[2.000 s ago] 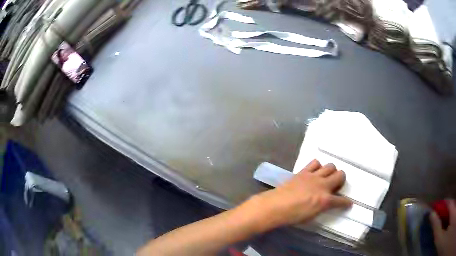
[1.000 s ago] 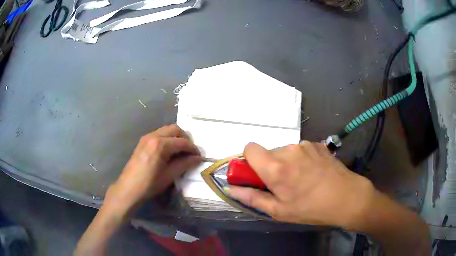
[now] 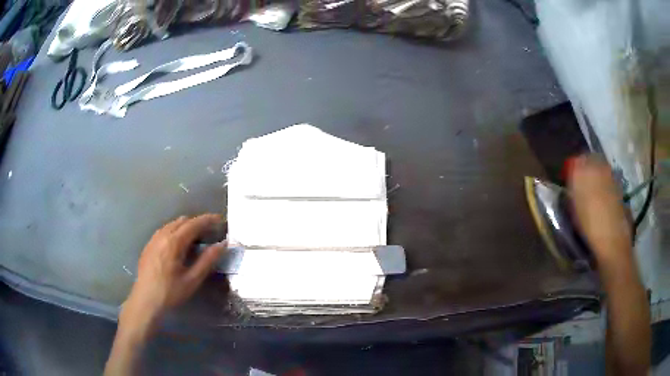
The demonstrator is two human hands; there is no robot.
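A stack of white cut fabric panels (image 3: pixel 308 224) lies near the table's front edge, its pointed edge away from me. A flat blue-grey pressing template (image 3: pixel 391 260) lies across the near part, both ends sticking out, with a cloth band over its middle. My left hand (image 3: pixel 180 257) is at the template's left end, thumb and fingers on it. My right hand (image 3: pixel 596 198), blurred, is closed round the red handle of the steam iron (image 3: pixel 549 220) at the right; the iron is tipped, its yellowish edge towards the stack.
A black flat pad (image 3: pixel 551 136) lies beyond the iron, beside a pale wall (image 3: pixel 588 59). Pale tape (image 3: pixel 180 77) and black scissors (image 3: pixel 70 84) lie at far left. Bundles of cut pieces (image 3: pixel 382 18) line the far side. Loose threads dot the table (image 3: pixel 455 95).
The iron has moved off the stack to the right with my right hand. My left hand has shifted to the template's left end. The template and band are now uncovered.
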